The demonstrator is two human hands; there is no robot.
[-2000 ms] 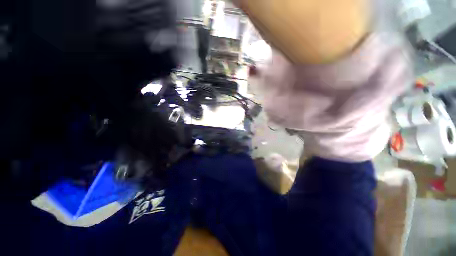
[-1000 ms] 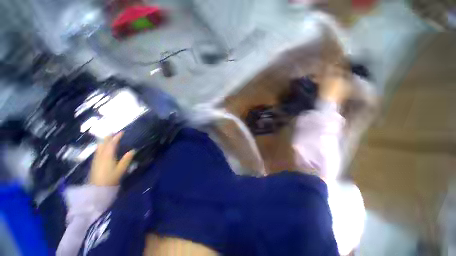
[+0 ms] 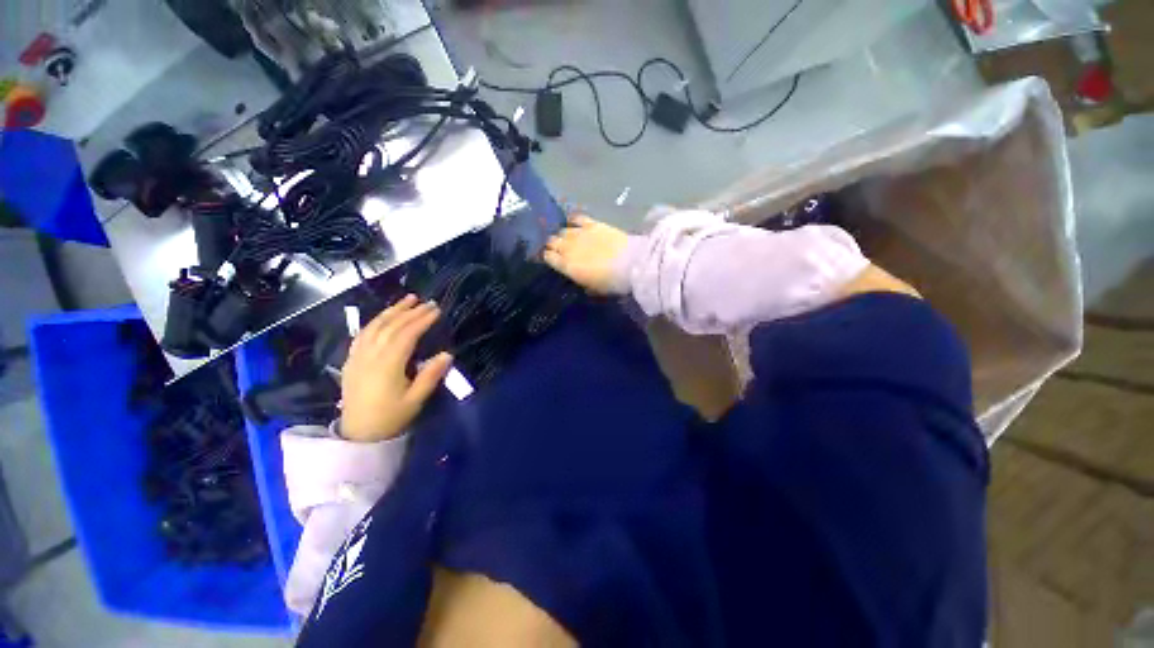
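Observation:
A thick mass of black cords (image 3: 487, 304) with white labels lies on the lap, against the front edge of the metal table (image 3: 443, 171). My left hand (image 3: 386, 367) rests on its left side, thumb and fingers apart. My right hand (image 3: 591, 256) is at its right edge, fingertips pointing at the cords; whether it grips any is hidden. More cord hanks (image 3: 335, 120) and black adapters (image 3: 209, 304) lie piled on the tabletop.
A large blue crate (image 3: 82, 468) holding black cords is at left. A lined carton (image 3: 1012, 279) stands at right, below my right forearm. Two black adapters with looping cord (image 3: 671, 112) lie beyond the table. A blue bin (image 3: 48, 187) is upper left.
The view has turned back towards the table. My right hand has come out of the carton to the cords on the lap. My left hand is still at the black cords.

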